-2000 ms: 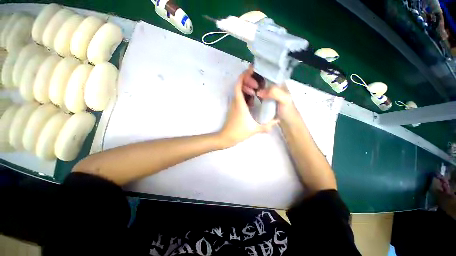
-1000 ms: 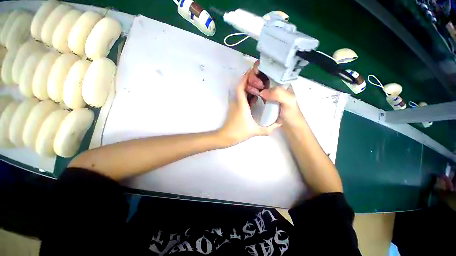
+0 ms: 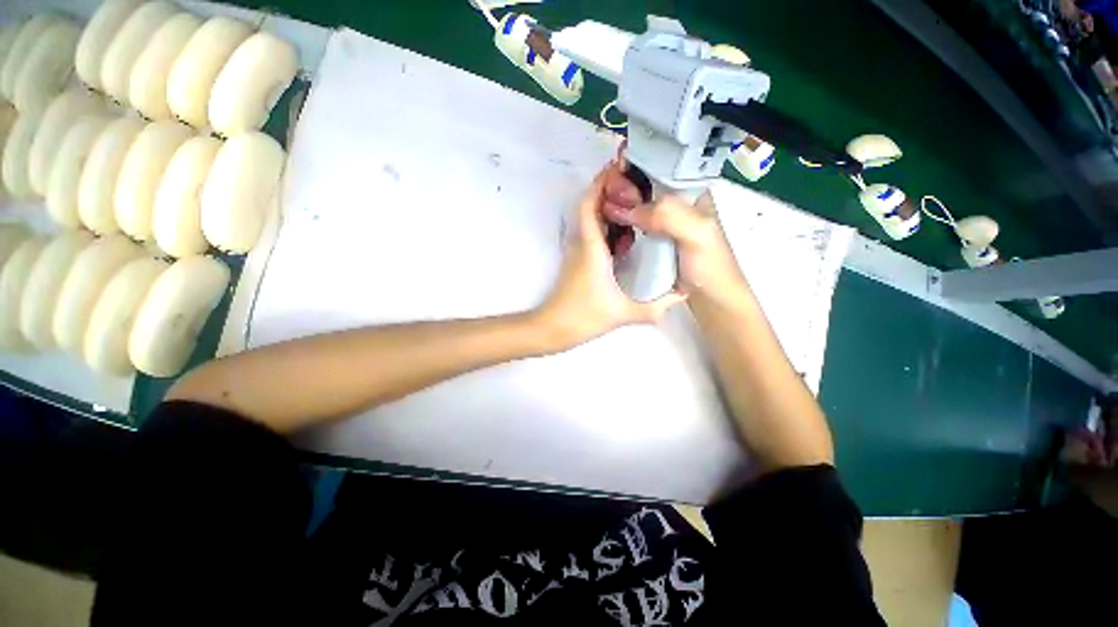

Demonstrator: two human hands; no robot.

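Note:
The light-grey glue gun is held up over the near edge of the green belt, pointing up and left. My left hand and my right hand are both closed around its handle. The white cartridge is at its front, over a striped body with a cord loop; the nozzle tip cannot be made out. The black plunger rod sticks out behind. Another striped body is partly hidden behind the gun.
Cream oval blanks stand in three rows at left. A white work board lies under my forearms. More striped bodies and cream caps lie on the belt at right. A grey metal bar and another person's hand are at far right.
The striped bodies and caps on the belt have shifted right and down. The gun has stayed nearly in place, with both hands still on its handle, and its front is now over a striped body.

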